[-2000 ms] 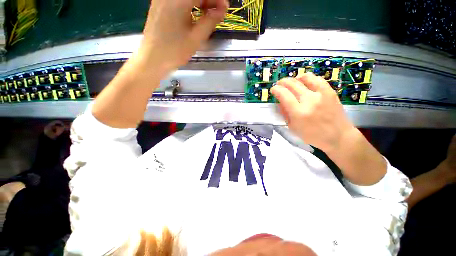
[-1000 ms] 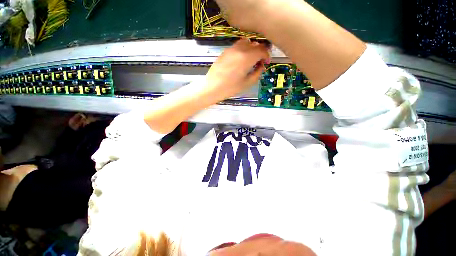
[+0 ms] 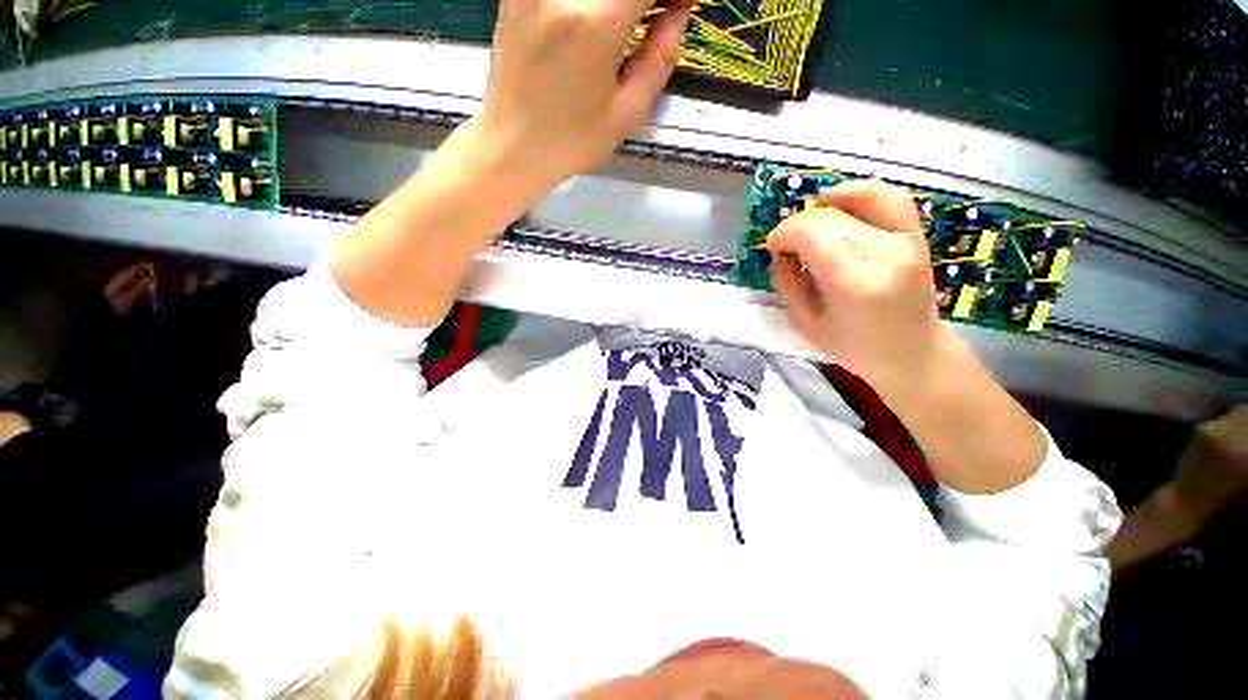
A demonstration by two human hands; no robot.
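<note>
A green circuit board panel (image 3: 1020,274) with yellow blocks and yellow wires across it lies in the rail track at the right. My right hand (image 3: 862,260) is over the panel's left part, with its fingertips down at the boards; whether they hold a wire cannot be seen. My left hand (image 3: 582,69) is at the left edge of the black wire tray (image 3: 805,55), which holds yellow-green wires (image 3: 746,62). Its fingers are curled near the wires and partly cut off by the top edge, so its grip is unclear.
Another green panel (image 3: 178,151) with two rows of yellow blocks lies in the track at the left. The metal rail (image 3: 637,294) runs across in front of me. Yellow wires lie at the top left edge. Parts of other people (image 3: 1191,492) show at both sides.
My left hand has moved from beside the right panel to the tray. My right arm has drawn back from across the tray, and its hand is now at the panel. The view has tilted.
</note>
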